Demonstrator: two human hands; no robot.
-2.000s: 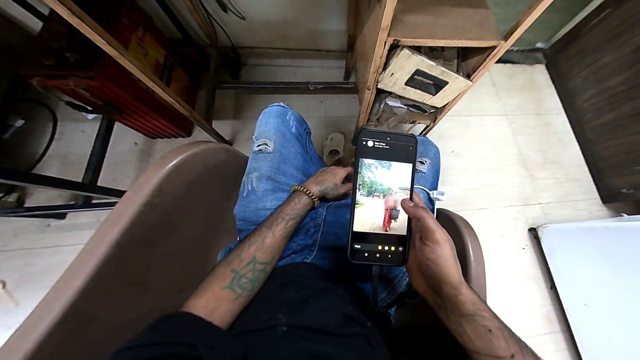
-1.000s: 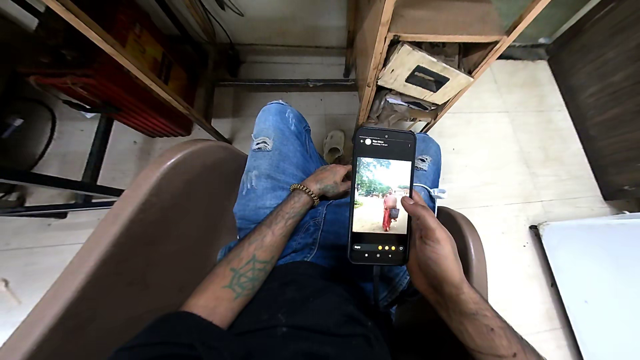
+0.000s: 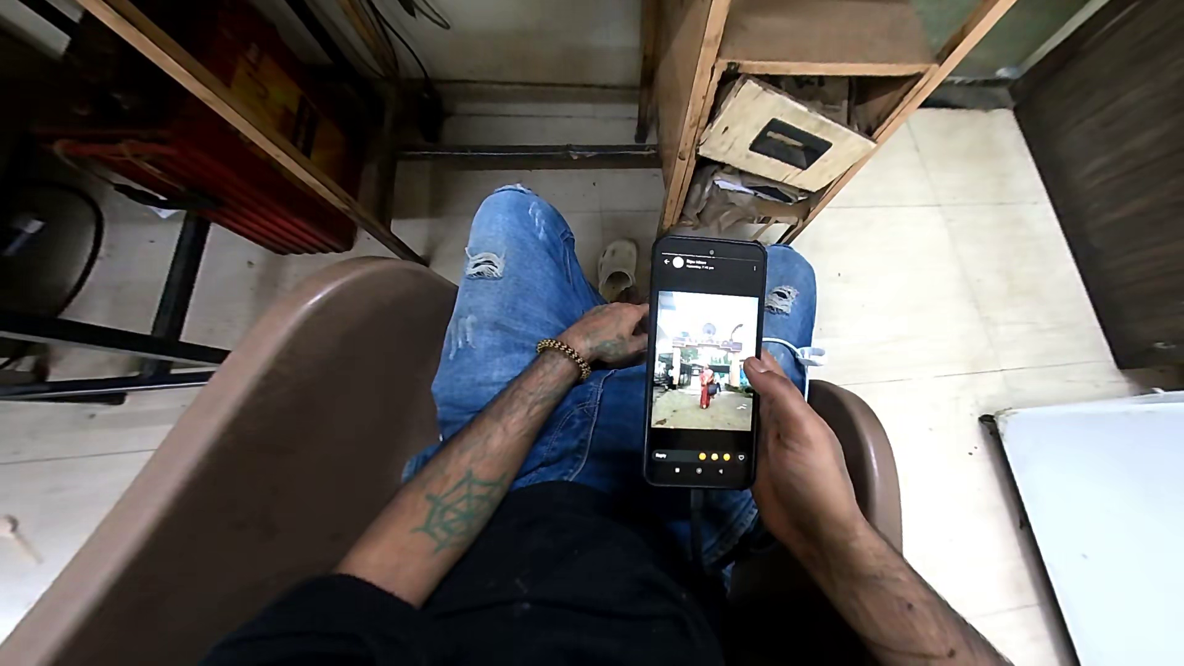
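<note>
A black smartphone point(image 3: 705, 361) stands nearly upright in my right hand point(image 3: 803, 453), whose thumb rests on the screen's right edge. The screen shows a photo of a figure in red before a gateway, with a row of small icons below. My left hand point(image 3: 606, 335) lies on the lap of the ripped blue jeans point(image 3: 518, 277), its fingertips hidden behind the phone. A beaded bracelet point(image 3: 564, 356) circles that wrist. A dark cable point(image 3: 696, 527) runs down from the phone's lower end, and a white cable point(image 3: 795, 351) lies by the right thigh.
A brown plastic chair point(image 3: 305, 370) surrounds my seat. Ahead is a wooden shelf unit point(image 3: 823, 67) holding a wooden panel with a cutout point(image 3: 786, 134) and crumpled wrapping. A red ribbed case point(image 3: 250, 185) and a metal frame point(image 3: 176, 296) are at left, a white surface point(image 3: 1101, 518) at right.
The photo on the phone's screen has changed from a figure seen from nearer to a smaller figure in front of a gateway. Both hands have stayed in about the same place.
</note>
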